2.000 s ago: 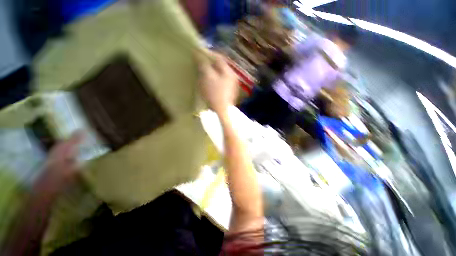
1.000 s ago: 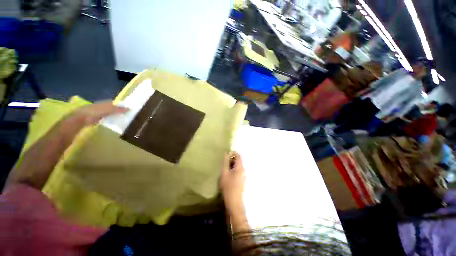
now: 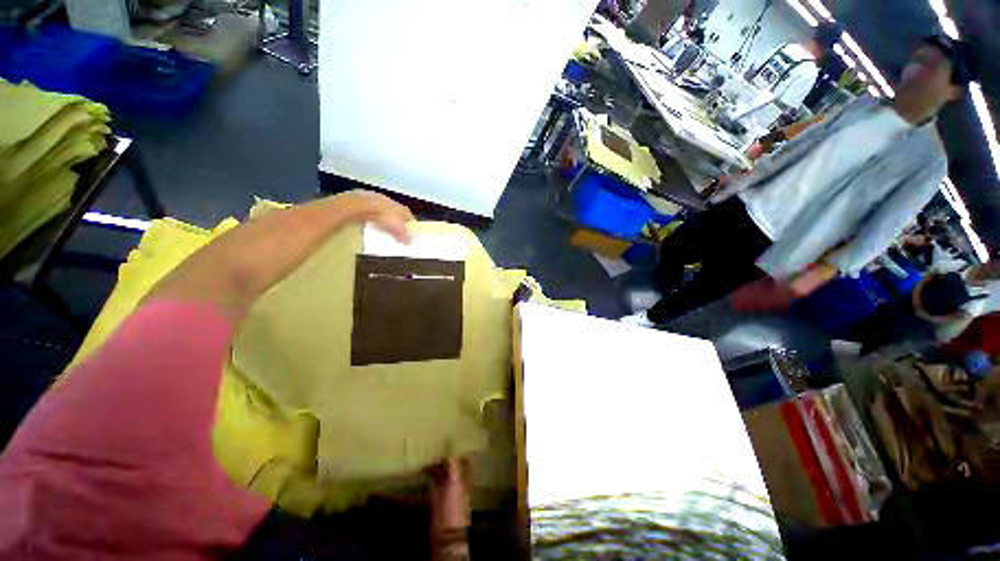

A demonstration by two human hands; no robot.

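A lining panel (image 3: 384, 411) lies khaki face up on a yellow panel stack (image 3: 258, 438) left of the white tabletop. A brown facing patch (image 3: 407, 323) with a thin pale line across it is on the panel. A white backing piece (image 3: 422, 243) shows at its far edge. My left hand (image 3: 378, 210) reaches over to the panel's far edge, fingertips on the white piece. My right hand (image 3: 447, 488) is at the panel's near edge, partly hidden; its fingertips are small and unclear.
The white tabletop (image 3: 625, 405) is on the right. Another white board (image 3: 439, 99) stands ahead. Another yellow pile (image 3: 44, 164) is at far left, near blue bins (image 3: 110, 77). A person (image 3: 844, 186) stands at right. Cartons (image 3: 806, 460) are at lower right.
The panel has turned and now lies down on the stack. My left hand has moved to its far edge, and my right hand has moved down from its right side to its near edge.
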